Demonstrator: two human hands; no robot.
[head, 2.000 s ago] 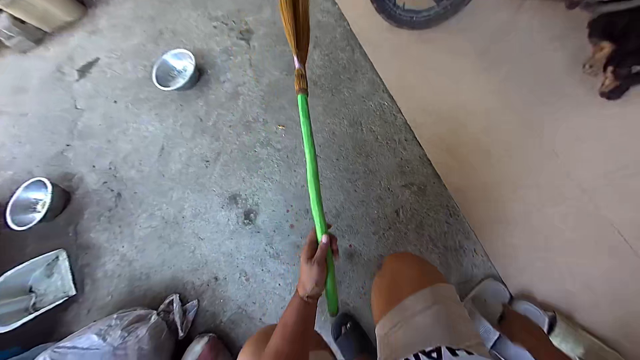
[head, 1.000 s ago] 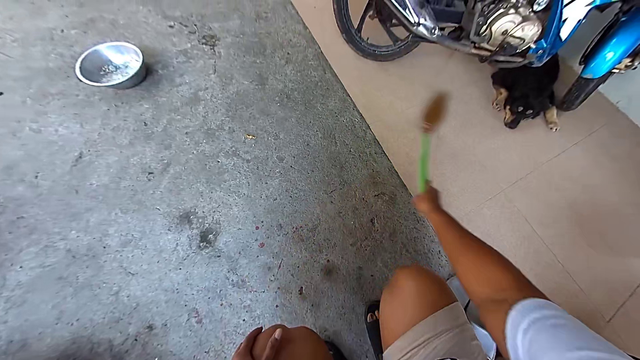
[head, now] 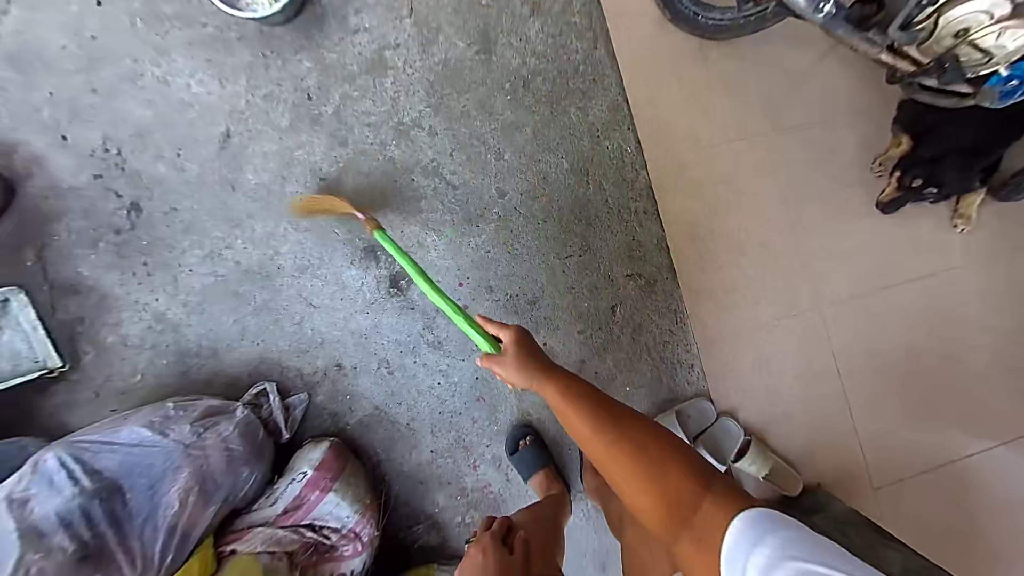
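Observation:
A broom with a green handle (head: pixel 436 294) is held by the end of its handle in my right hand (head: pixel 516 354), its arm reaching in from the lower right. Tan bristles, blurred and bent to the left, are at the far end over the grey concrete. My left hand (head: pixel 494 547) rests by my leg at the bottom edge, fingers curled; no object shows in it.
Plastic bag (head: pixel 152 472) and printed sack (head: pixel 320 504) at lower left; dustpan-like tray (head: pixel 28 340) at the left edge; metal bowl (head: pixel 260 6) at top. Tiled floor (head: pixel 768 240) on the right holds slippers (head: pixel 720 440), a dog (head: pixel 944 152) and a motorcycle (head: pixel 952 36).
My right hand, with the broom, has swung from the tiled side at right to over the concrete, the bristles now pointing left. The view has shifted.

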